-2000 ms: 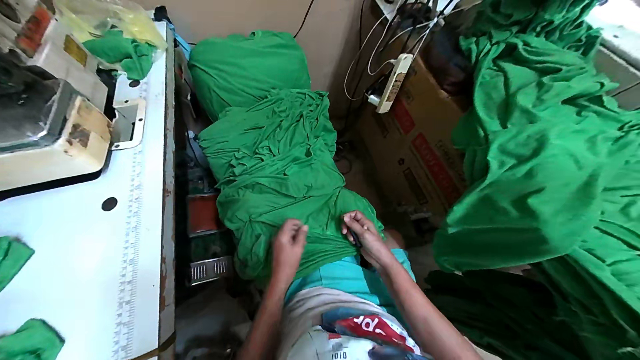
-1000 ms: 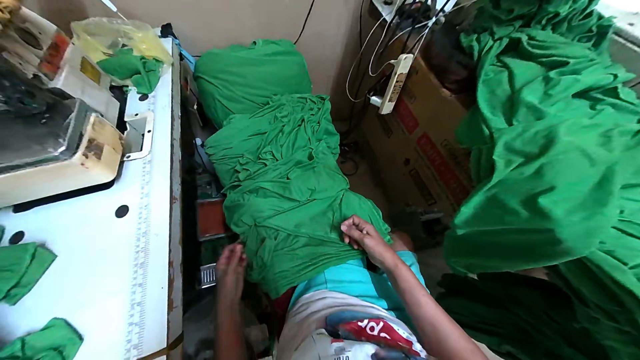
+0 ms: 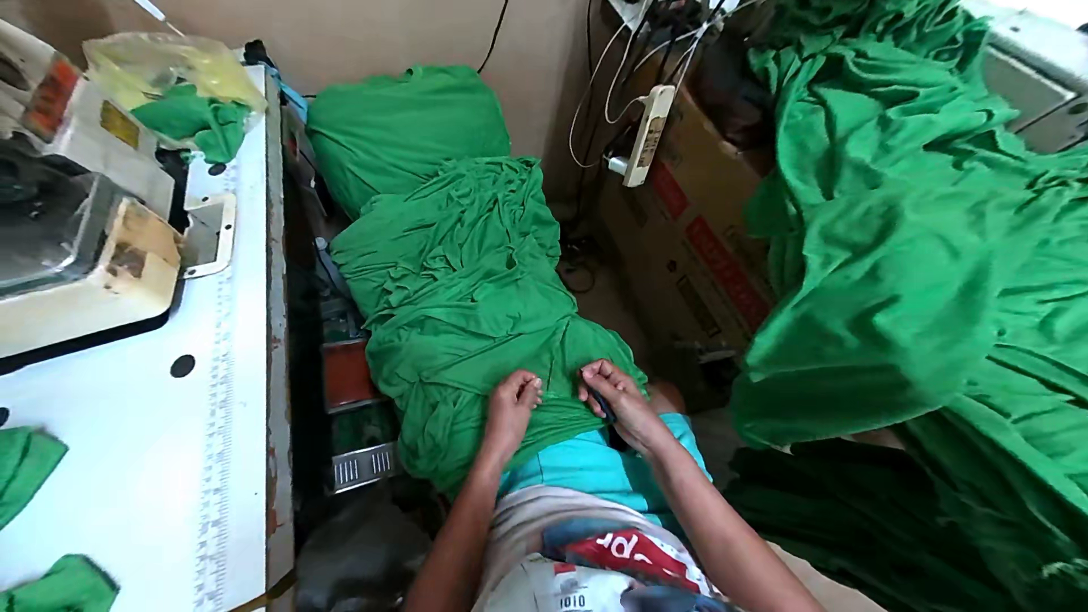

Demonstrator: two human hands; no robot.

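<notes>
Green knit fabric [image 3: 476,314] lies in a gathered heap over my lap and stretches away to a rounded green bundle [image 3: 408,127] by the wall. My left hand [image 3: 515,404] is closed over the near part of the fabric, fingertips pinched together; whether cloth is between them cannot be made out. To its right, a small dark tool [image 3: 603,406], perhaps thread snips, sits in my right hand [image 3: 619,401], which rests at the fabric's near right edge. The two hands are apart, both above my turquoise shorts [image 3: 561,472].
On the left a white sewing table [image 3: 127,408] with a printed ruler bears a sewing machine [image 3: 93,255], green pieces and a yellowish plastic bag [image 3: 178,68]. A cardboard box [image 3: 688,229], a power strip [image 3: 650,136] with cables and draped green cloth [image 3: 892,280] stand to the right.
One second ago my left hand was farther left, beside the heap near the table; it has come back over the fabric, close to my right hand. My right hand has stayed near the fabric's right edge.
</notes>
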